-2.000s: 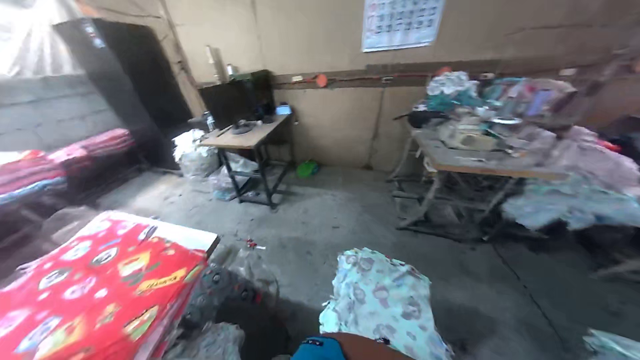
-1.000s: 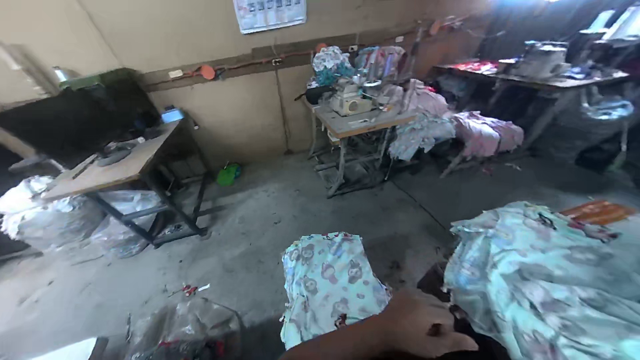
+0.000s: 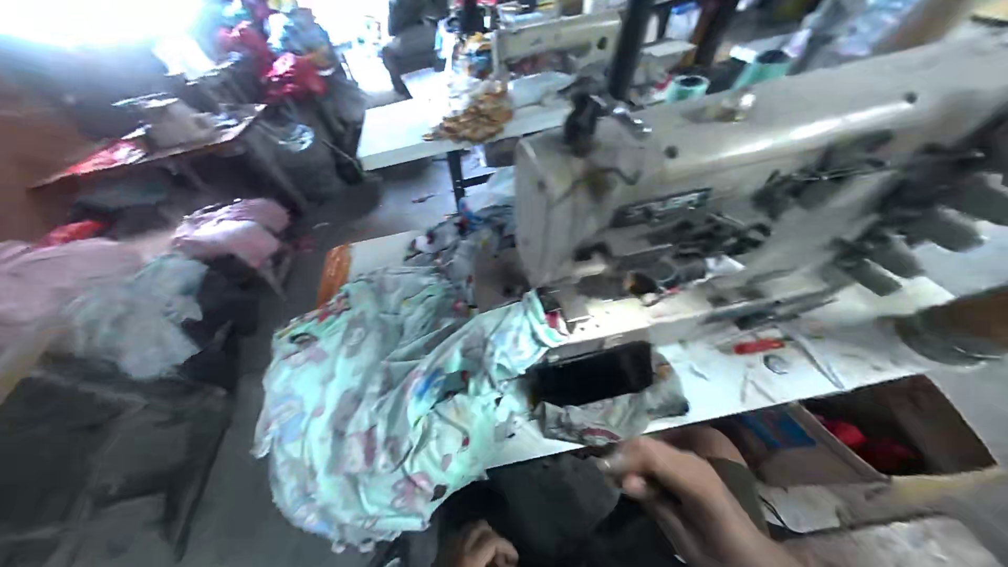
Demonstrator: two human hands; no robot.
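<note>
A large light industrial sewing machine (image 3: 740, 165) stands on a white table (image 3: 717, 394) at the centre and right. Mint-green printed fabric (image 3: 378, 409) is heaped over the table's left end, one part reaching the machine's needle area. A black flat object (image 3: 594, 374) lies on a crumpled cloth (image 3: 602, 417) at the front edge. Just below that edge is my right hand (image 3: 669, 480), blurred, fingers curled; whether it holds anything is unclear. My left hand (image 3: 480, 547) is low at the bottom edge, partly cut off, near the fabric's lower end, its grip hidden.
Small tools with a red piece (image 3: 758, 346) lie on the table's right part. An open box (image 3: 890, 441) with red items stands below at right. Pink cloth (image 3: 236, 232) is piled at left. Another white sewing table (image 3: 409, 130) and a machine (image 3: 173, 122) stand behind.
The view has swung far to the right, from the floor and distant tables to the near sewing machine. The mint fabric heap, at the right edge one second ago, is now left of centre.
</note>
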